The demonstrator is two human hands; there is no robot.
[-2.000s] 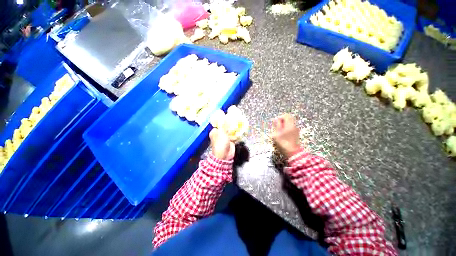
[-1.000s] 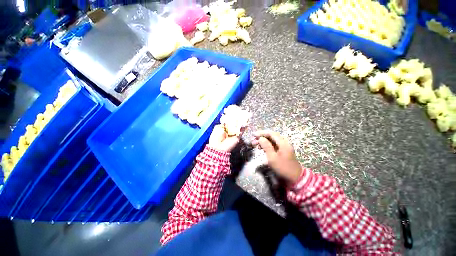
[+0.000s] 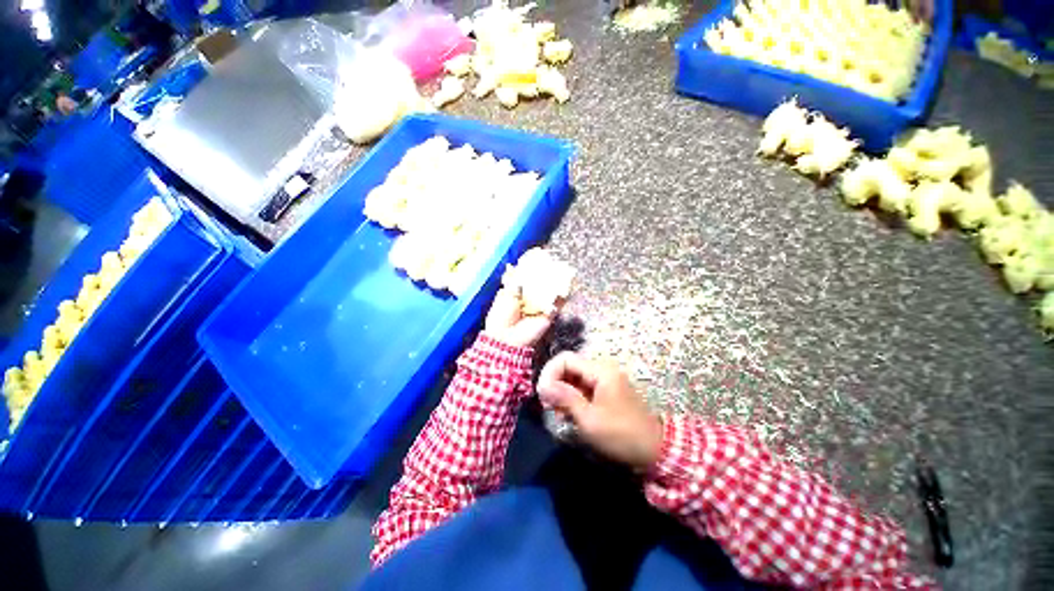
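Note:
A pale yellow lumpy toy piece [image 3: 541, 281] is held in my left hand [image 3: 516, 320], beside the right edge of the blue tray [image 3: 312, 346]. My right hand [image 3: 601, 406] is just below and to the right of it, apart from the piece, with the fingers curled. Whether the right fingers hold a small tool cannot be seen. The tray holds finished pieces [image 3: 445, 208] packed in its far half. Pale trimmings [image 3: 682, 335] lie scattered on the speckled table [image 3: 647, 150] right of my hands.
Stacked blue crates [image 3: 139, 381] stand at the left, with yellow pieces on top. A scale [image 3: 237, 116] and plastic bags [image 3: 370, 81] lie at the far left. A full blue tray [image 3: 751, 90] and loose pieces [image 3: 925, 185] are at the far right. A black pen-like tool [image 3: 935, 516] lies at lower right.
My right hand has moved left and toward me, closer below my left hand. My left hand still holds the piece, having moved little. The view has shifted slightly.

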